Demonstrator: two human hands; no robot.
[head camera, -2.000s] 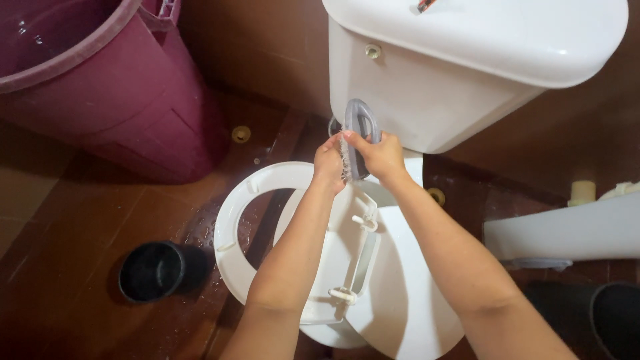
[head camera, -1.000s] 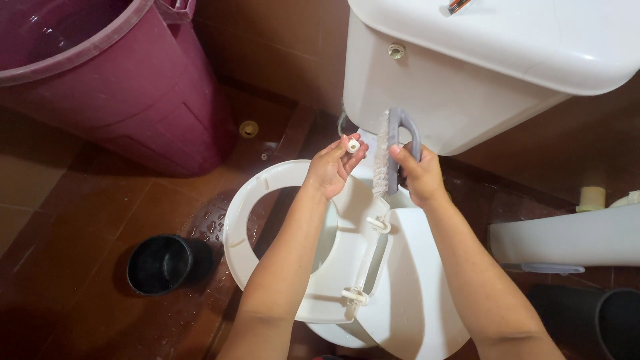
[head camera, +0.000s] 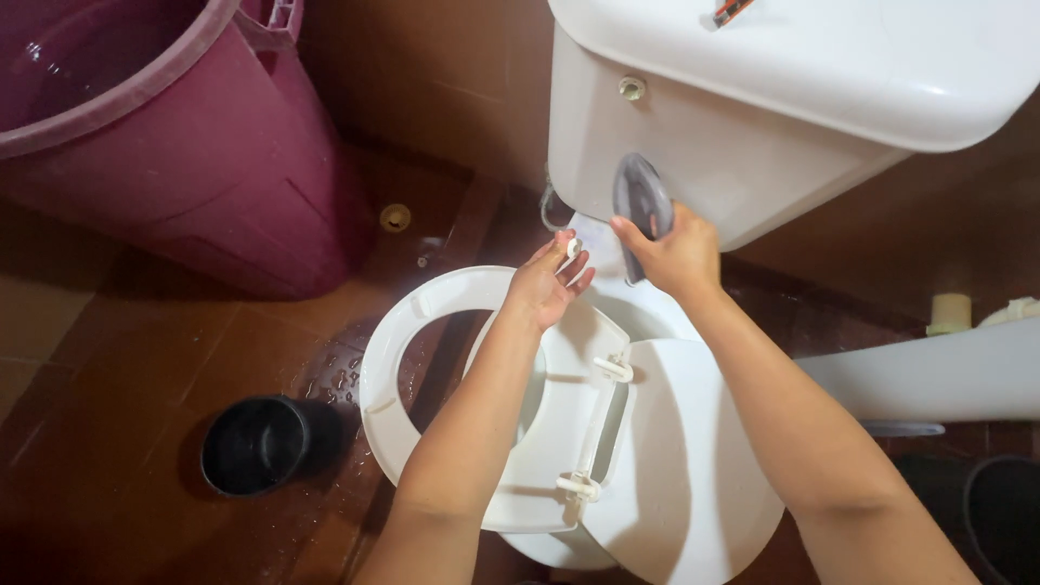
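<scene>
Between the thumb and fingers of my left hand (head camera: 554, 280) is a small white plastic nut (head camera: 574, 248). My right hand (head camera: 674, 248) grips a grey scrub brush (head camera: 640, 195) by its handle, just in front of the toilet tank (head camera: 731, 154). Below both hands, the detached-looking white toilet seat (head camera: 382, 390) and its lid (head camera: 691, 455) lie spread across the toilet bowl, turned sideways. Two white hinge bolts (head camera: 613, 369) stick out where seat and lid join. The brush's bristles are hardly visible from here.
A large maroon water bin (head camera: 268, 179) stands at the upper left. On the wet tiled floor are a black bucket (head camera: 256, 447) and a round drain fitting (head camera: 396, 218). A red-and-black tool (head camera: 731, 11) rests on the tank lid (head camera: 812, 57). A white pedestal (head camera: 918, 382) is at the right.
My hands were together at the brush two seconds ago and are now apart. The brush has turned, so its bristles, seen side-on a second ago, now face away. The left hand still holds the nut.
</scene>
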